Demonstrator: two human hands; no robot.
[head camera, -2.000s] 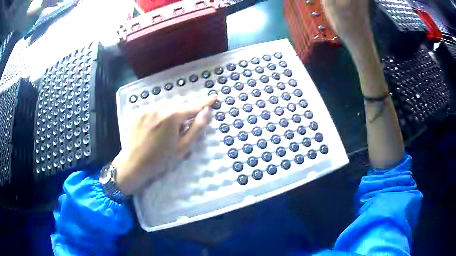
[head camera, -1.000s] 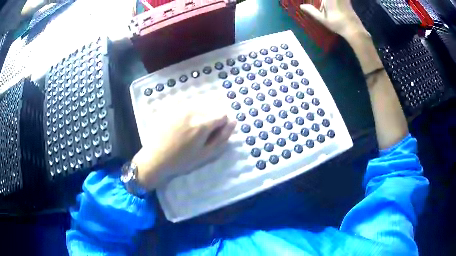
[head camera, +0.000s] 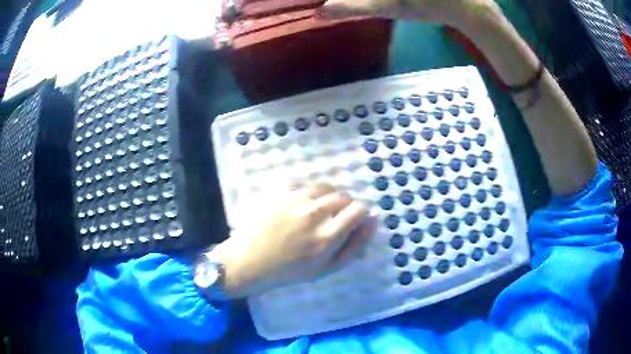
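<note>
The white blister tray (head camera: 325, 314) lies in front of me, slightly tilted in view. Small dark round parts (head camera: 415, 210) fill its right side in rows, and one row runs along its back edge. My left hand (head camera: 311, 231) rests over the tray's middle, left of the filled rows, fingers bent; whether it holds anything is hidden. My right hand (head camera: 367, 7) reaches to the red-brown block (head camera: 318, 52) behind the tray; it is cut off by the top edge, and its fingertips are unclear.
A black parts tray (head camera: 128, 148) with rows of silvery round parts stands at left, with another black tray (head camera: 17, 180) beyond it. More black trays stand at the right edge. A bright white surface (head camera: 104, 24) is at the back left.
My right hand has moved left from the orange-brown strip to the red-brown block. The white tray and block appear further right in view. My left hand stays over the tray.
</note>
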